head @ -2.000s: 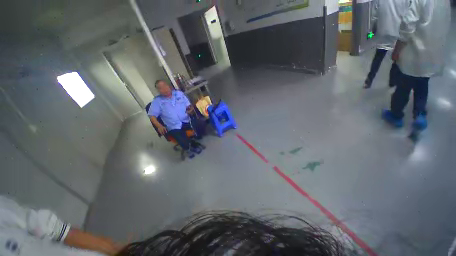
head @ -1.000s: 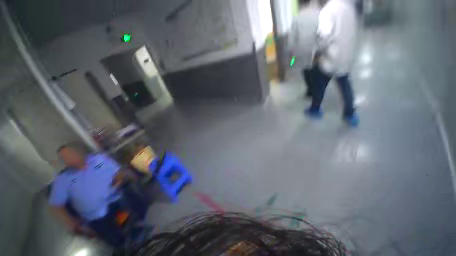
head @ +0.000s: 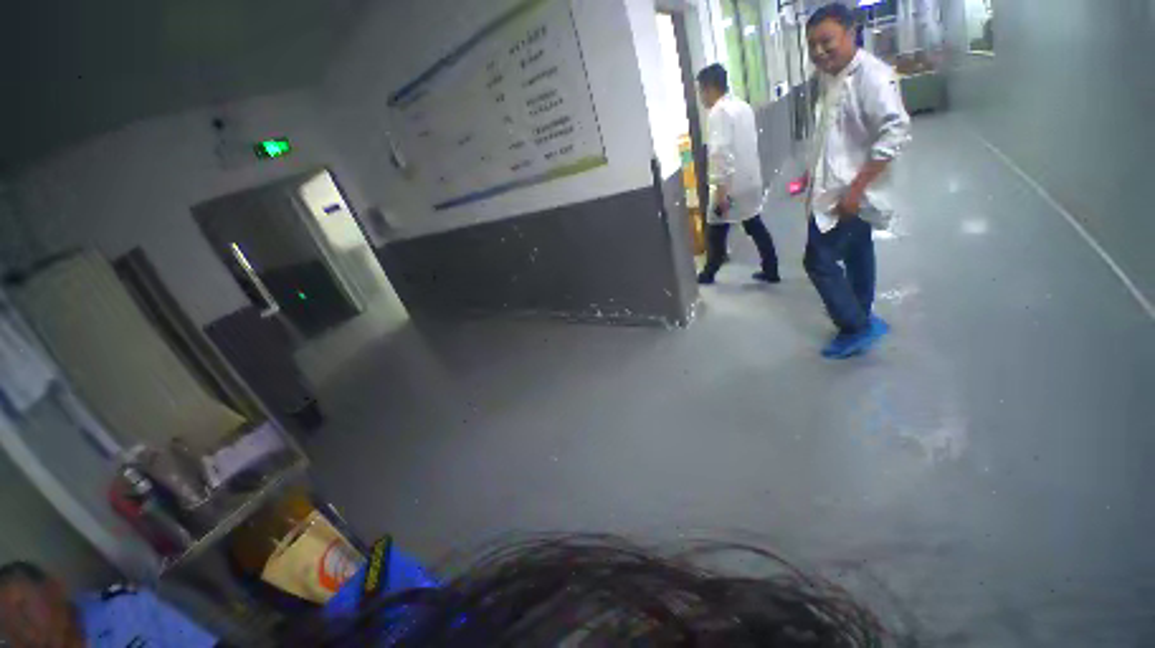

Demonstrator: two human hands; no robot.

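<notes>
Neither of my hands is in view. The wearer's dark hair covers the bottom middle of the picture. Nearest in front, at the lower left, are a small desk (head: 241, 509) with papers and small objects on it, a tan bag (head: 308, 557) with an orange mark beside it, and a blue stool (head: 403, 577) with a dark and yellow item on it. The stool is partly hidden by the hair.
A seated person in a blue shirt (head: 139, 620) is cut off at the lower left. Two people in white coats stand or walk by a doorway, one nearer (head: 855, 152), one behind (head: 735, 158). A grey-and-white wall corner (head: 545, 260) juts out. A corridor runs to the upper right.
The view has swung right and moved forward. The seated person and the stool have slid to the lower left. The nearer white-coated person now faces the camera. A bare forearm seen earlier has left the picture.
</notes>
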